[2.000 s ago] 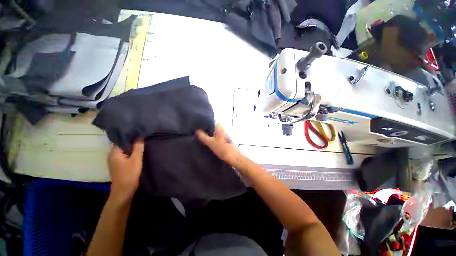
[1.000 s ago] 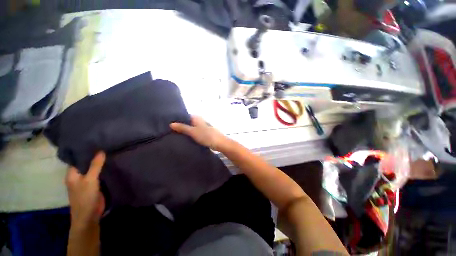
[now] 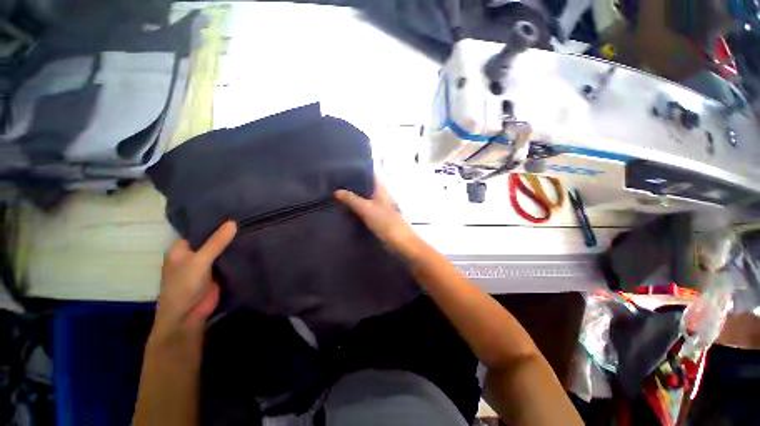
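Note:
The dark garment panel (image 3: 300,266) lies over the table's front edge and hangs towards my lap. The pocket opening (image 3: 287,215) is a dark slit with ridged edges, running slantwise across the panel between my hands. My left hand (image 3: 192,279) holds the panel's left side, thumb on top by the slit's left end, fingers partly hidden. My right hand (image 3: 371,212) holds the right side, thumb at the slit's right end, other fingers partly hidden by cloth and wrist.
The white lockstitch machine (image 3: 575,108) stands at right. Scissors (image 3: 531,200) and a slim dark tool (image 3: 582,218) lie below its head. A cut-piece stack (image 3: 117,108) is at left. The offcuts box (image 3: 646,349) is at lower right. A ruler scale (image 3: 533,271) runs along the front edge.
The slit shows more plainly, as the cloth is flatter than two seconds ago. My left thumb has moved onto the panel by the slit's left end. The camera view has also shifted.

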